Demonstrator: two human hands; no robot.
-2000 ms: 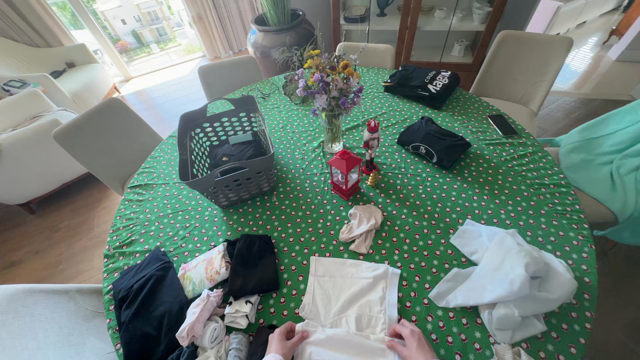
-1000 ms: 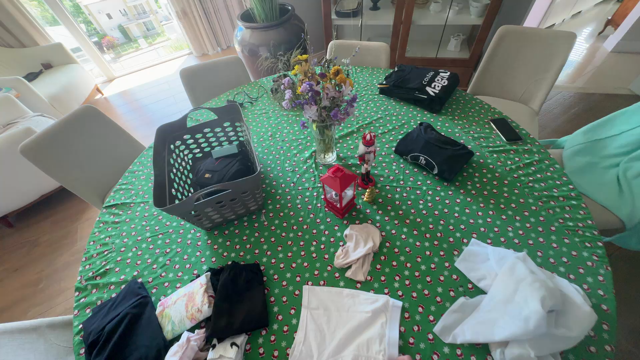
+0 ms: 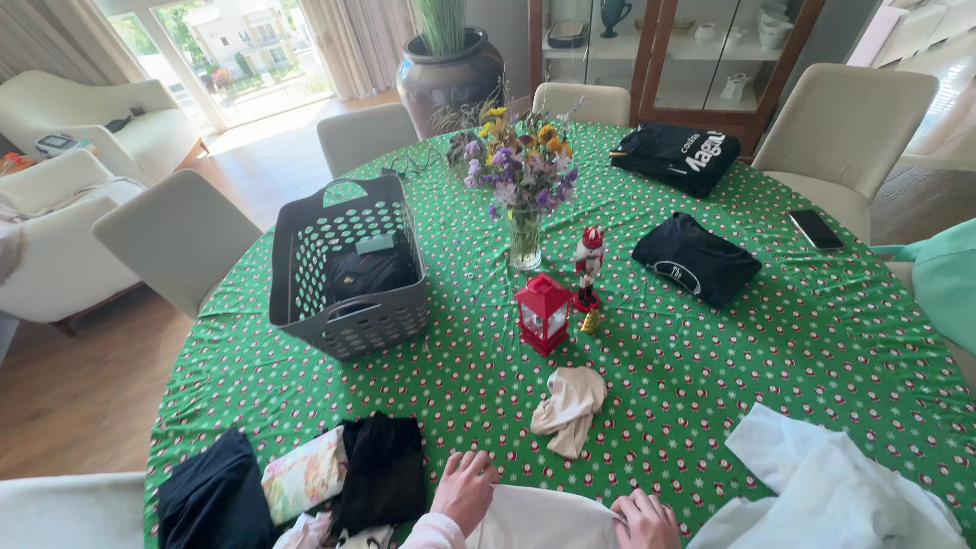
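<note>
My left hand (image 3: 467,488) grips the far left corner of a white cloth garment (image 3: 545,518) at the bottom middle. My right hand (image 3: 644,518) holds its far right corner. A crumpled beige cloth (image 3: 570,408) lies just beyond it. Left of my hands are a black folded garment (image 3: 383,473), a floral folded cloth (image 3: 306,474) and a dark navy garment (image 3: 217,496), with small pale clothes below. A rumpled white garment (image 3: 831,488) lies to the right. Farther off are a folded black shirt (image 3: 695,258) and another black garment with white lettering (image 3: 677,158).
On the green tablecloth (image 3: 473,396) stand a grey laundry basket (image 3: 351,267) holding dark items, a red lantern (image 3: 543,314), a nutcracker figure (image 3: 589,267) and a glass vase of flowers (image 3: 525,240). A phone (image 3: 816,229) lies near the right edge. Chairs surround the table.
Both hands, at the white garment's near part two seconds ago and almost out of view one second ago, are now at its far corners. The garment's far edge sits lower in view.
</note>
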